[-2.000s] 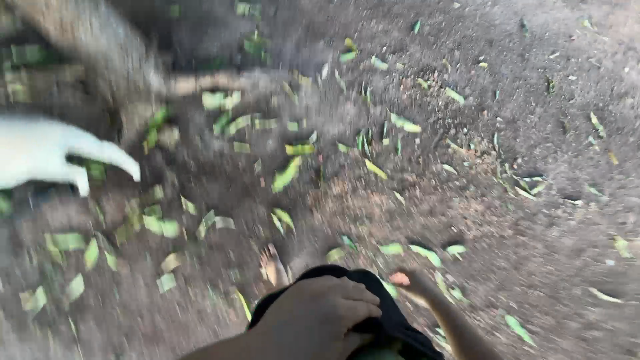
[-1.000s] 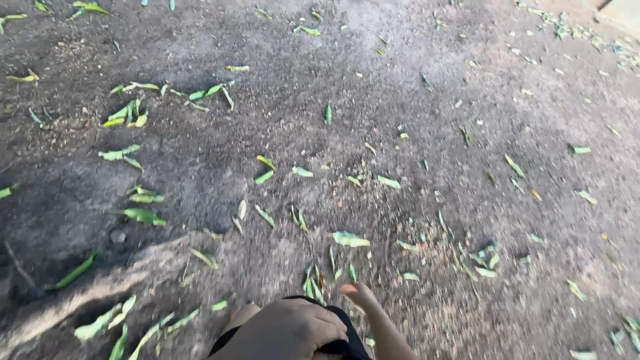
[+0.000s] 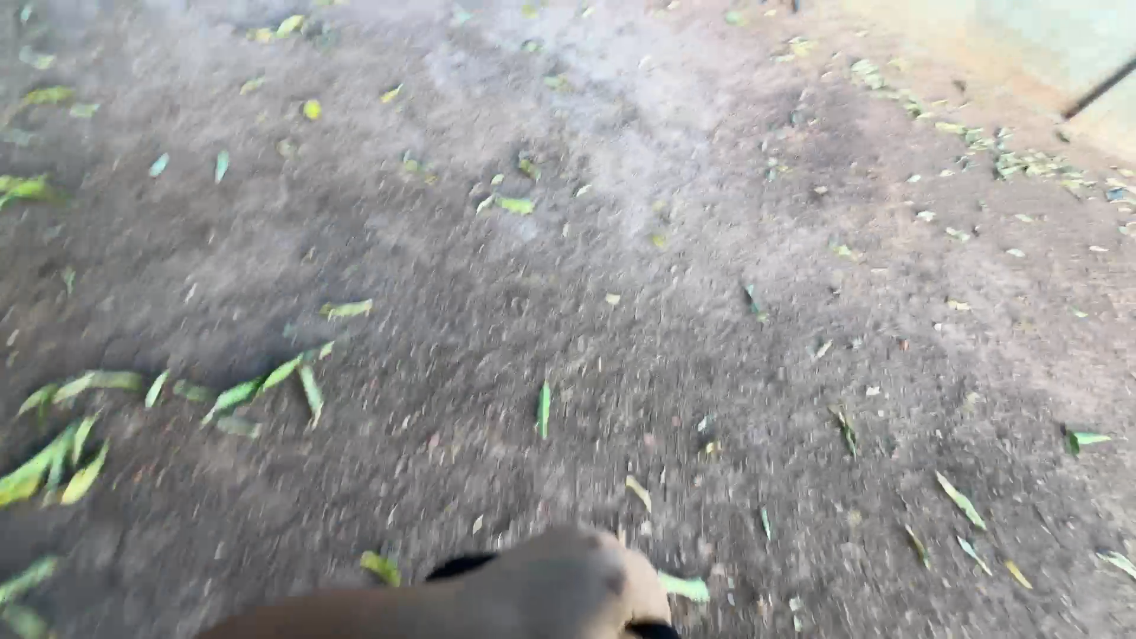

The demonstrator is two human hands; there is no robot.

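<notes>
My left hand (image 3: 568, 586) is at the bottom centre, its forearm coming in from the lower left. It is blurred and seen from the back, over black clothing (image 3: 457, 565) that shows at its edges. The fingers are mostly out of sight, so whether they hold anything cannot be made out. Beyond the hand lies bare, dark ground (image 3: 497, 337) strewn with leaves. One narrow green leaf (image 3: 543, 410) lies ahead of the hand, and a paler leaf (image 3: 685, 587) lies just to its right. My right hand is out of view.
Several curled green leaves (image 3: 235, 397) lie at the left. A pale surface with a yellowish lower edge (image 3: 1021, 75) stands at the upper right, crossed by a thin dark bar (image 3: 1100, 89). Small leaves (image 3: 1029, 164) are gathered along its foot.
The view has moved over the ground; the white object and the trunk-like shape of two seconds ago are out of frame. The pale surface at upper right shows more. The bare feet are no longer seen.
</notes>
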